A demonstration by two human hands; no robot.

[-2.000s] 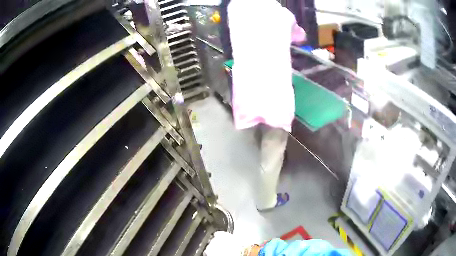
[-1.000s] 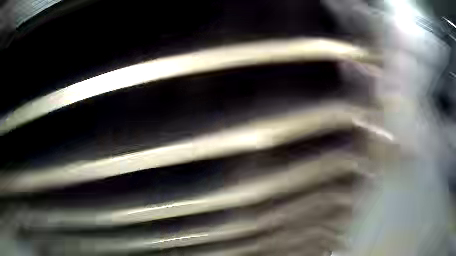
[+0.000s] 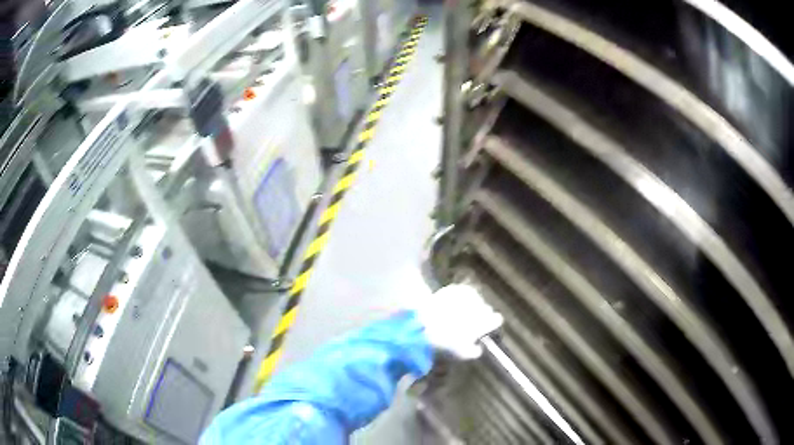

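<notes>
A tall metal rack trolley (image 3: 601, 156) with many parallel shelf rails and dark shelves fills the right side of the view, close to me. My left hand (image 3: 460, 320), in a white glove with a blue sleeve, reaches in from the lower left. It is closed on the rack's near edge post, beside a bright shelf rail; its fingertips are partly hidden and washed out. My right hand is not in view.
White machine cabinets (image 3: 165, 339) with orange buttons line the left side. A grey floor aisle (image 3: 370, 217) runs between them and the rack, with a yellow and black striped line (image 3: 326, 226) along the cabinets.
The view has swung round: the rack, before on the left, is now on the right. The person in pink and the green mat are out of view. My left arm has come in on the rack.
</notes>
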